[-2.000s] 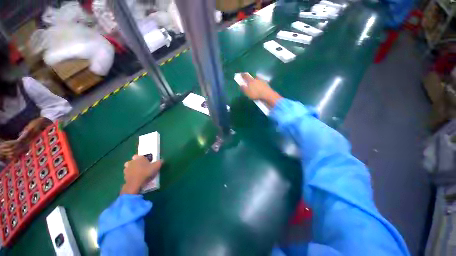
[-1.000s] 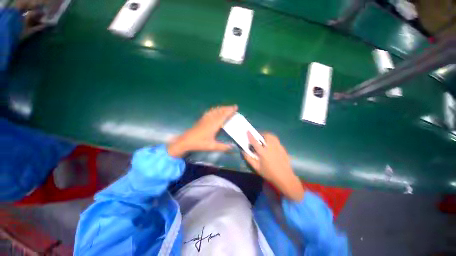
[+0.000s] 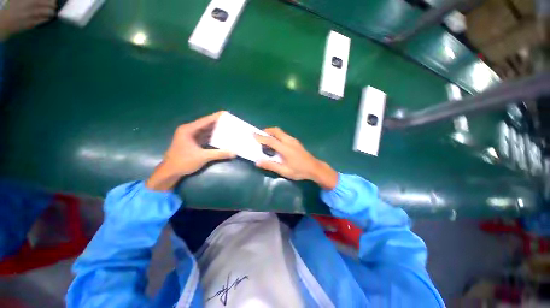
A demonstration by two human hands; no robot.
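Observation:
A long white retail gift box [image 3: 236,137] with a dark square watch picture lies slanted between my hands, just above or on the near part of the green belt. My left hand [image 3: 192,149] grips its left end, with thumb and fingers on either side. My right hand [image 3: 293,157] grips its right end, its fingers partly over the watch picture. The box looks closed, but its underside is hidden.
On the green belt [image 3: 181,78] lie other white boxes: one upper centre [image 3: 217,27], two to the right [image 3: 335,65] [image 3: 369,120], more at far right. Another person's hand [image 3: 27,17] is by a box at upper left. A grey metal post [image 3: 464,103] stands right.
The box between my hands has moved left and up, and my left hand now wraps its end. A box has shifted closer to the rightmost nearby one; the view has shifted too.

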